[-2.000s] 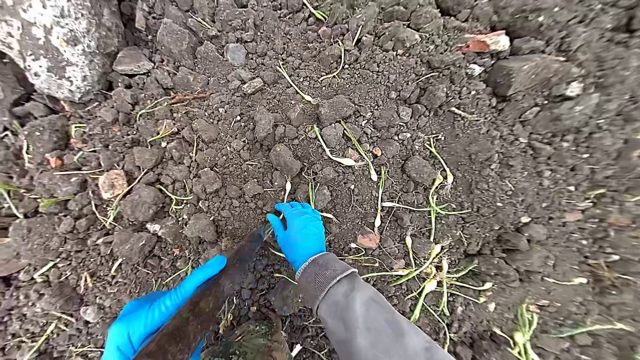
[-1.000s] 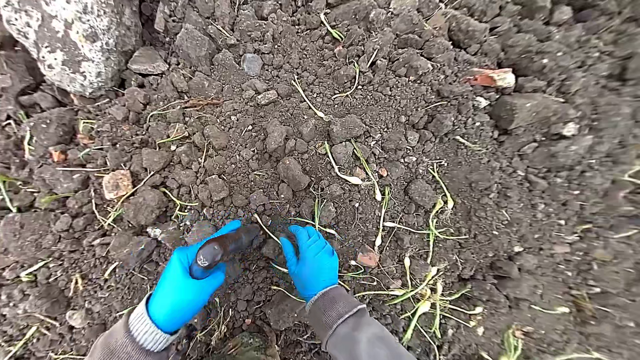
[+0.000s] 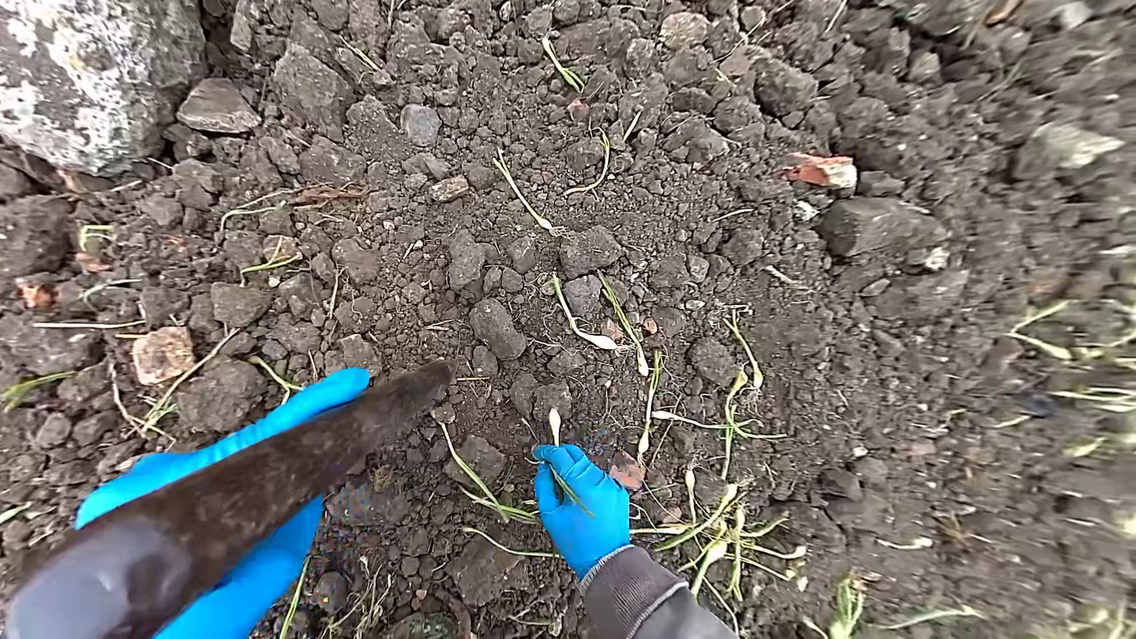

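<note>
My left hand [image 3: 240, 532], in a blue glove, grips a dark, soil-stained tapered tool [image 3: 266, 479] at the lower left; its narrow tip points up and right over the soil. My right hand [image 3: 581, 510], also gloved in blue, pinches a small bulb seedling [image 3: 556, 426] with its white bulb up and green leaves below the fingers. Just left of that hand, another green-leaved seedling [image 3: 479, 479] lies on the soil. More seedlings lie above and right of it, with a tangled bunch [image 3: 723, 537] beside the right cuff.
Rough, cloddy soil [image 3: 399, 266] fills the view. A large pale-blotched rock [image 3: 98, 84] sits at the upper left, a reddish brick fragment [image 3: 821, 170] at the upper right beside a dark stone [image 3: 879, 226]. A smaller tan stone [image 3: 163, 355] lies at the left.
The left hand and its tool have swung, so the tool's narrow end now points up and right. The right hand now shows a bulb between its fingertips.
</note>
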